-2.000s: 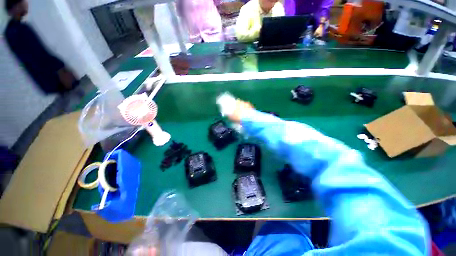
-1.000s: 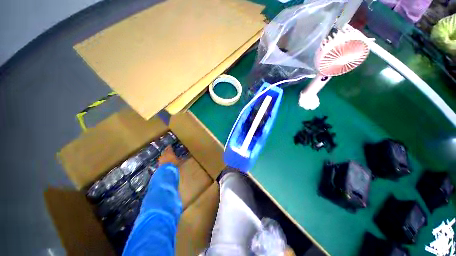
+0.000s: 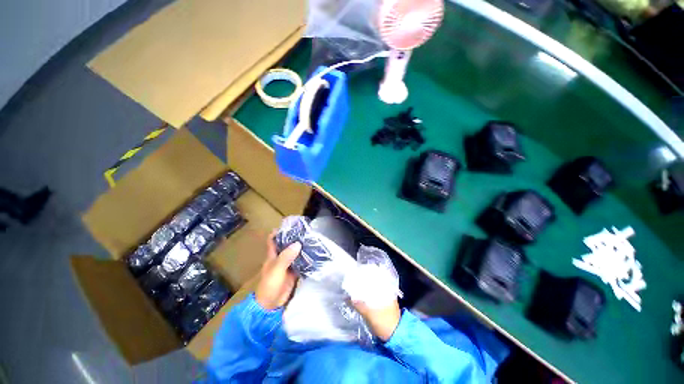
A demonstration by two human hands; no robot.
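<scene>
My left hand [image 3: 277,276] holds a black unit in clear film [image 3: 301,244] above my lap, with the thumb over it. My right hand [image 3: 381,311] is beside it and holds crumpled clear plastic [image 3: 375,271]; its fingers are partly hidden by the whitish, glaring film. More clear film lies between the two hands. The open carton [image 3: 255,244] at the left holds rows of film-wrapped black units [image 3: 176,257]. Several unwrapped black units [image 3: 437,178] stand on the green bench [image 3: 360,191].
A blue tape dispenser [image 3: 311,135] and a tape roll [image 3: 278,88] are at the bench corner, beside cardboard sheets [image 3: 199,60]. A pink fan [image 3: 409,22], a large clear bag [image 3: 341,22], a dark heap of small parts [image 3: 399,129] and white strips [image 3: 611,262] are on the bench.
My left hand has come out of the carton with a wrapped unit and moved right, over my lap. My right hand has risen into fuller view with the clear plastic.
</scene>
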